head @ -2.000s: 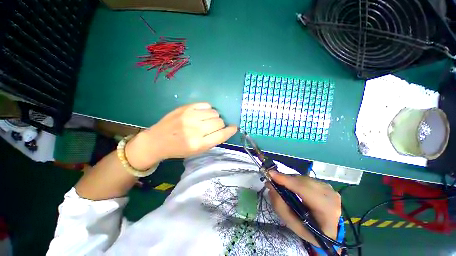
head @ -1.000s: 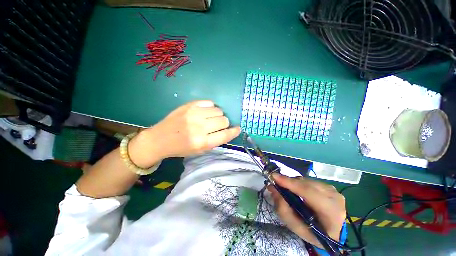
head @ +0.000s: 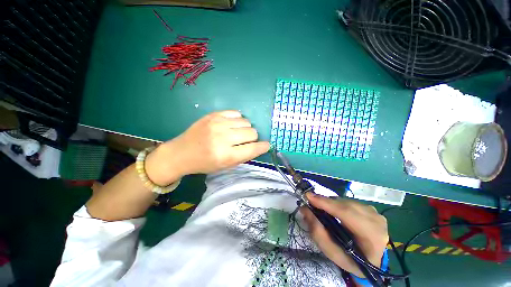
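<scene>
The PCB panel (head: 325, 119) lies flat on the green mat near the bench's front edge. My right hand (head: 350, 232) holds the soldering iron (head: 325, 217) like a pen, its tip at the panel's lower left corner. A thin curved metal tube runs beside the iron's shaft. My left hand (head: 215, 144) is left of the panel, fingers curled, its fingertips at the same corner close to the iron's tip. Whether it pinches a wire there cannot be seen. A loose pile of red lead wires (head: 184, 60) lies at the upper left.
A black fan (head: 417, 33) stands at the upper right. A pale round pot (head: 473, 150) sits on a white sheet (head: 428, 120) at the right. A black ridged rack (head: 45, 56) is at the far left. A cardboard box (head: 185, 3) shows at the top edge.
Both hands have moved very slightly to the right since the oldest frame, still at the panel's lower left corner. The rest shows only a small shift of the view.
</scene>
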